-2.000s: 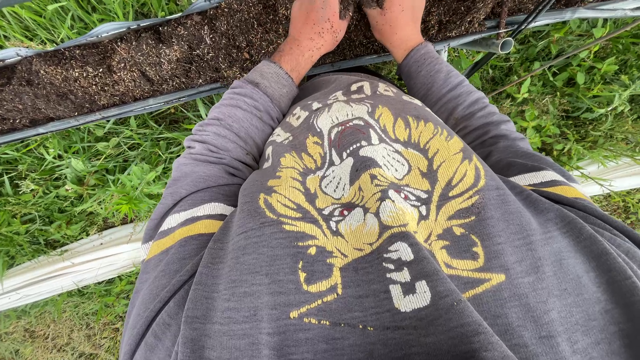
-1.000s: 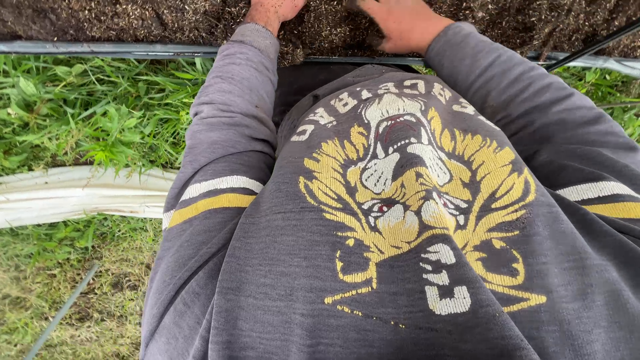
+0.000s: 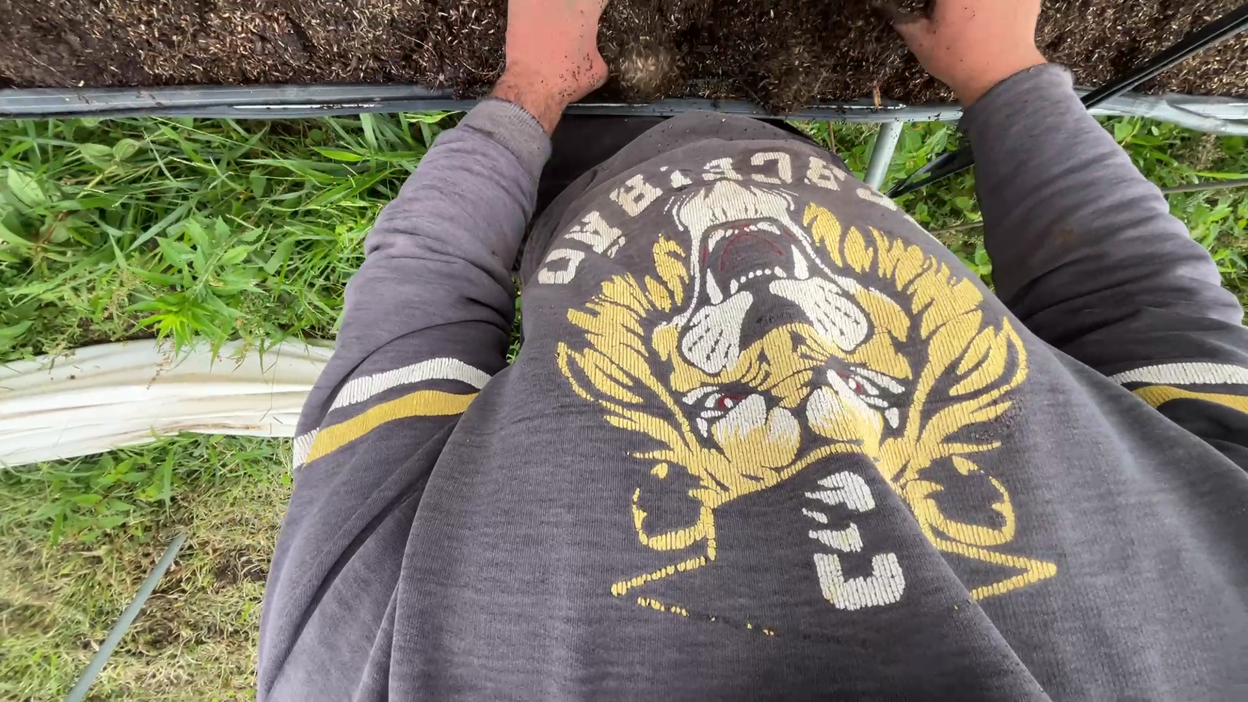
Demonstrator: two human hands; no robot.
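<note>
Dark, crumbly soil with pale husk-like bits fills a long raised trough across the top of the head view. My left hand reaches onto it at top centre, its fingers cut off by the frame's upper edge. To the right, my right hand rests at the soil with dark soil about its fingertips; whether it holds anything is hidden. Both hands are flecked with soil and stand apart. Between them lies a loose, slightly blurred mound of soil.
A grey plastic-covered rim edges the trough on my side, with a metal leg beneath. Black tubing slants at the right. Grass, a white sheet roll and a thin rod lie at the left.
My two hands were close together two seconds ago and are now spread wide apart over the soil. The view has turned and shifted.
</note>
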